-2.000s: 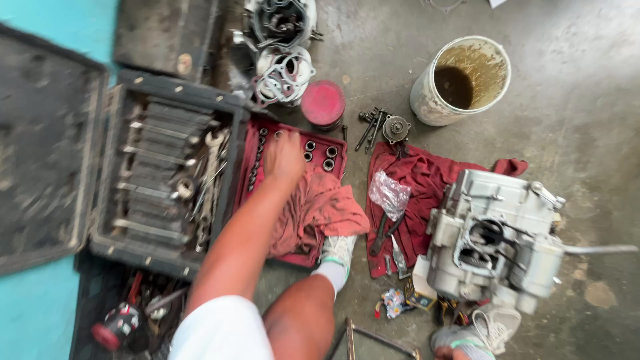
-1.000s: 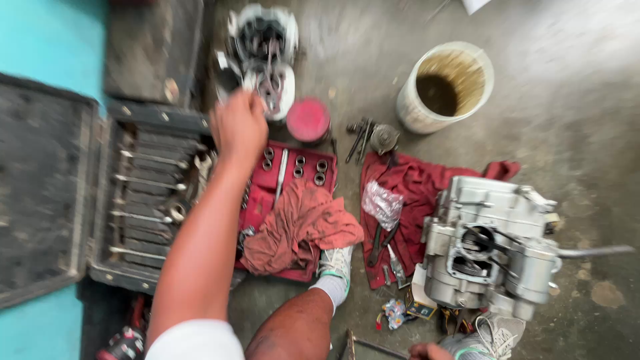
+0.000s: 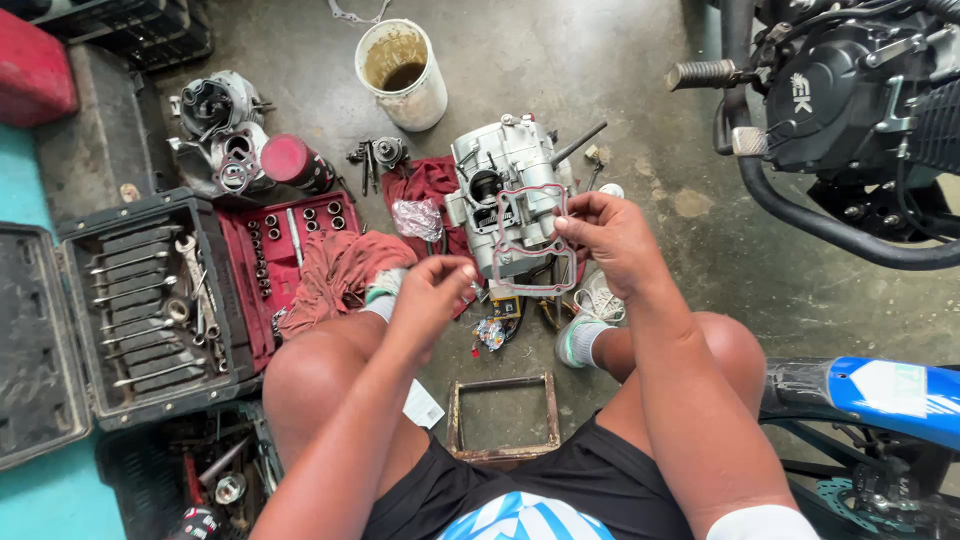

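My right hand point(image 3: 611, 236) pinches a thin red-edged metal gasket point(image 3: 571, 268) by its upper right side, holding it up in front of a silver engine case point(image 3: 517, 161). The engine case lies on a dark red cloth point(image 3: 420, 180) on the floor, its round bore facing up. My left hand point(image 3: 439, 300) hovers to the left of the gasket, thumb and index finger brought close together; whether anything small is between them cannot be told. Clear plastic wrap point(image 3: 418, 219) lies on the cloth beside the engine case.
Left are a wrench case point(image 3: 142, 416), a red socket tray point(image 3: 279, 210) under a reddish rag point(image 3: 337, 270), a red-lidded container point(image 3: 289, 159) and engine castings point(image 3: 217, 112). A white bucket point(image 3: 424, 97) stands ahead. A rusty metal frame point(image 3: 553, 420) is near; motorcycle parts point(image 3: 806, 112) stand right.
My left hand has come from above the socket tray and the castings to beside the engine case. My right hand is now raised with the gasket. The view has swung to the right.
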